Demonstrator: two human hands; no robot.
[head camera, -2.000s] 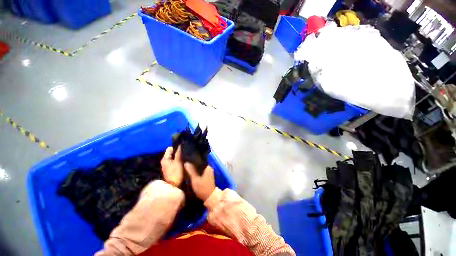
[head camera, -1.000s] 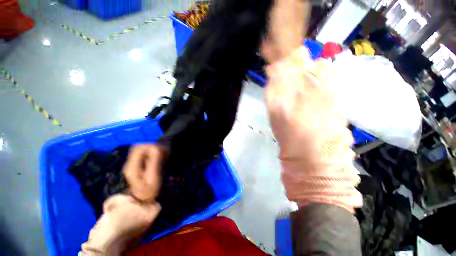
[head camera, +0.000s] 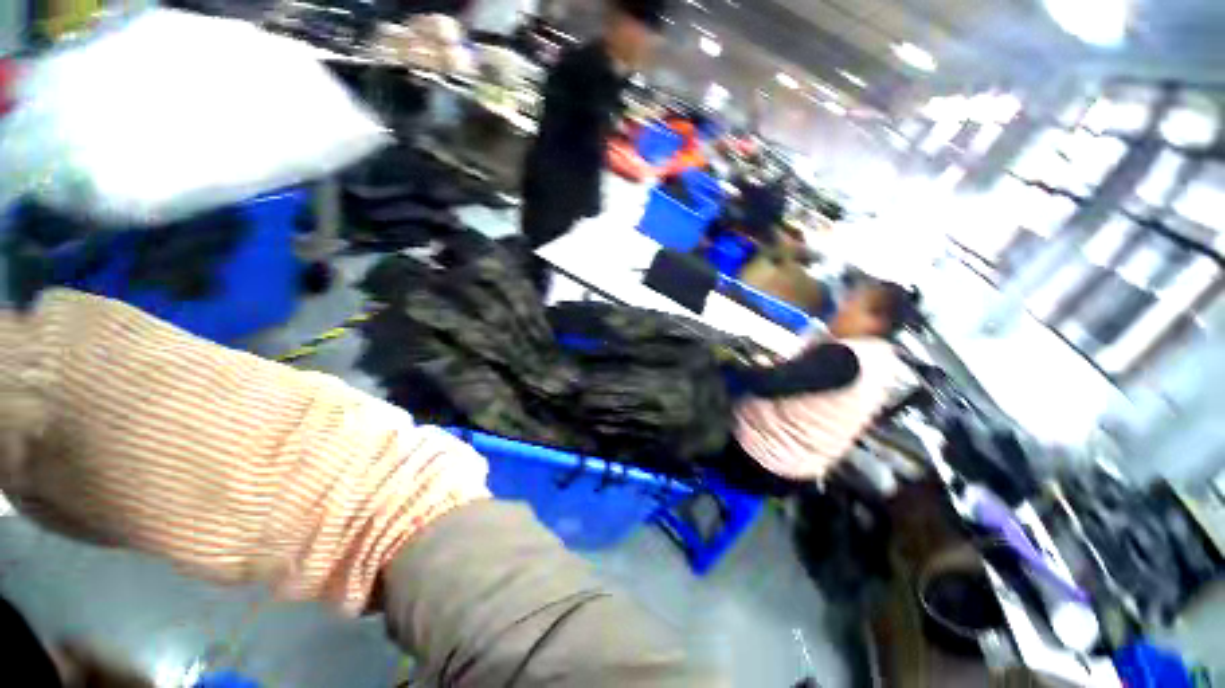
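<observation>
The picture is blurred. My right forearm, in a pink striped sleeve cover, reaches across the lower left; its hand is cut off by the left edge. My left hand is not visible; a small brownish blur at the bottom left cannot be made out. A wide pile of camouflage sewn pieces lies ahead, over blue bins, with black straps dangling over a bin's side. What my hands hold is hidden.
A seated person is beside the pile, and another person stands behind it. A white worktable bears a black stack. A white sack covers a blue bin at the left.
The view has swung right, away from the bin with dark pieces. Both hands and the lifted dark pieces have left the picture. The camouflage pile and seated person now show.
</observation>
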